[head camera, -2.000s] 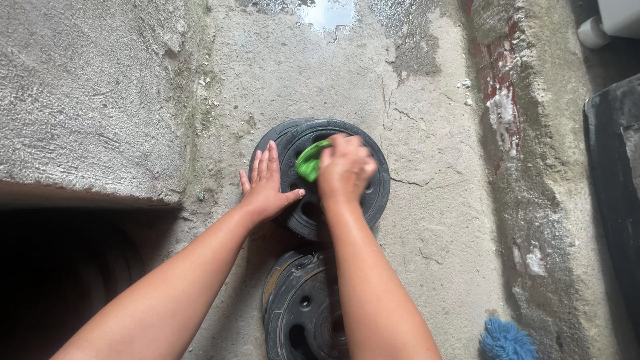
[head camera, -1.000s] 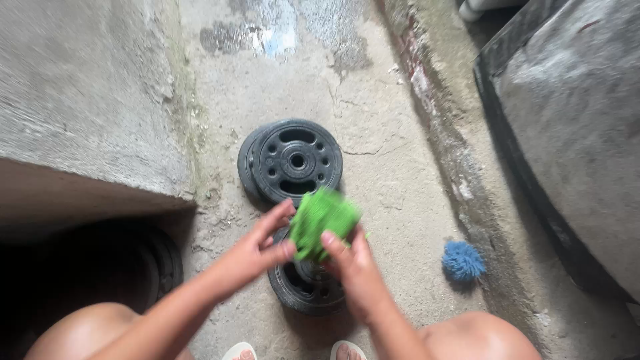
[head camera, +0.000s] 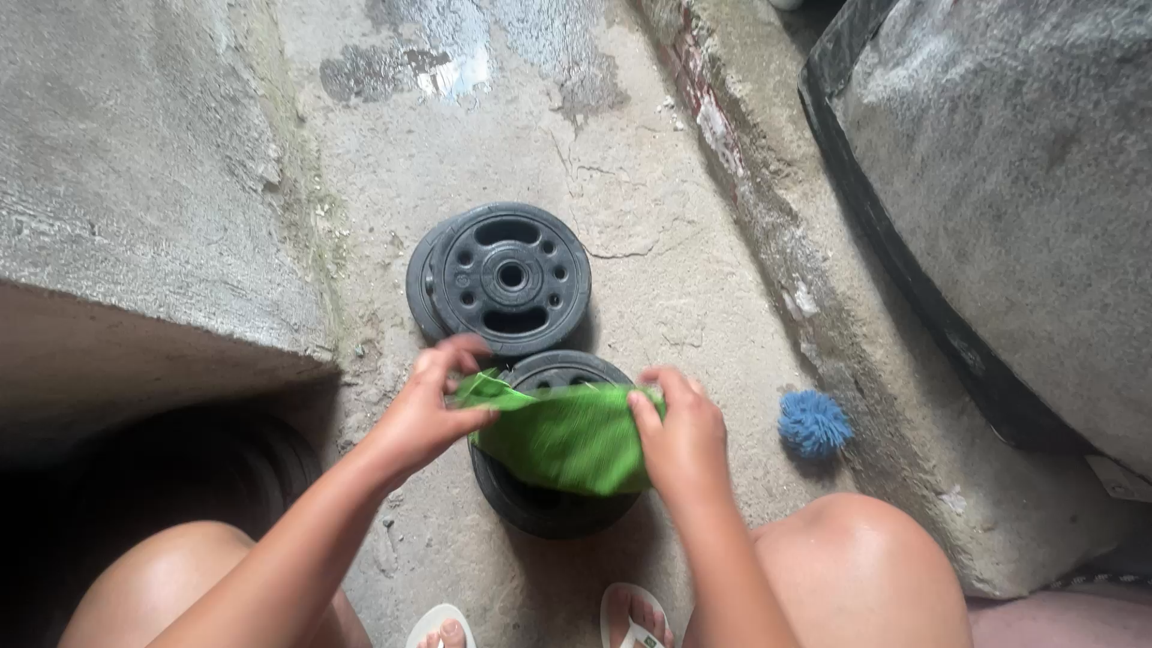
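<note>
Between my two hands a green cloth (head camera: 567, 441) is spread, slightly blurred. My left hand (head camera: 441, 400) pinches its left end between thumb and fingers, and my right hand (head camera: 679, 423) grips the right end. Beneath the cloth lies a black weight plate (head camera: 558, 517), mostly hidden by it. Just beyond, another black weight plate (head camera: 513, 279) with a round centre hole and two long slots rests on top of a similar plate (head camera: 423, 283), which shows at its left edge.
A blue shaggy ball (head camera: 814, 423) lies on the concrete floor (head camera: 657, 306) at right. A concrete block (head camera: 135, 162) stands at left, with dark round objects below it. A low ledge and a large grey, dark-edged object (head camera: 1008, 207) are at right. My sandalled feet are at the bottom.
Two seconds ago my left hand lay on the far plate while my right hand held the bunched cloth on it. Both hands have come back over the near plates, and the cloth is now spread out.
</note>
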